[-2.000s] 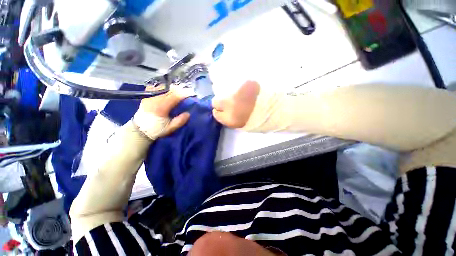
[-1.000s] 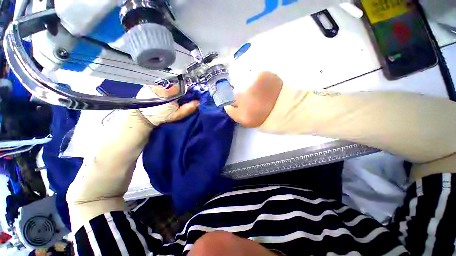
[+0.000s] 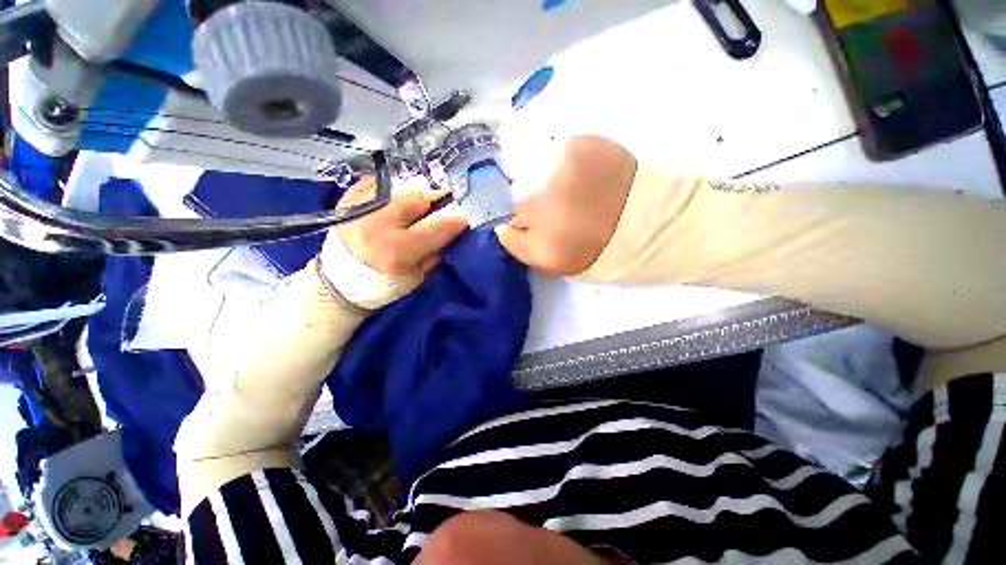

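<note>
The navy-blue garment panel lies in soft folds at the needle area and hangs over the table's front edge. My left hand rests on it just left of the grey-blue cylindrical part, thumb and fingers on the cloth. My right hand is at the right side of that part, its fingertips at the cloth's edge and partly hidden. White cloth shows left of my left forearm. The presser foot area is partly hidden by metal parts.
The machine head's large grey knob and curved metal bar overhang the left side. A smartphone and small black slotted tool lie at the upper right. A ruler strip edges the table. A grey ringed unit stands lower left.
My left hand has moved right, closer to the cylindrical part, and the cloth before it has bunched and shifted slightly right. The right hand stays beside that part. The camera view has shifted closer.
</note>
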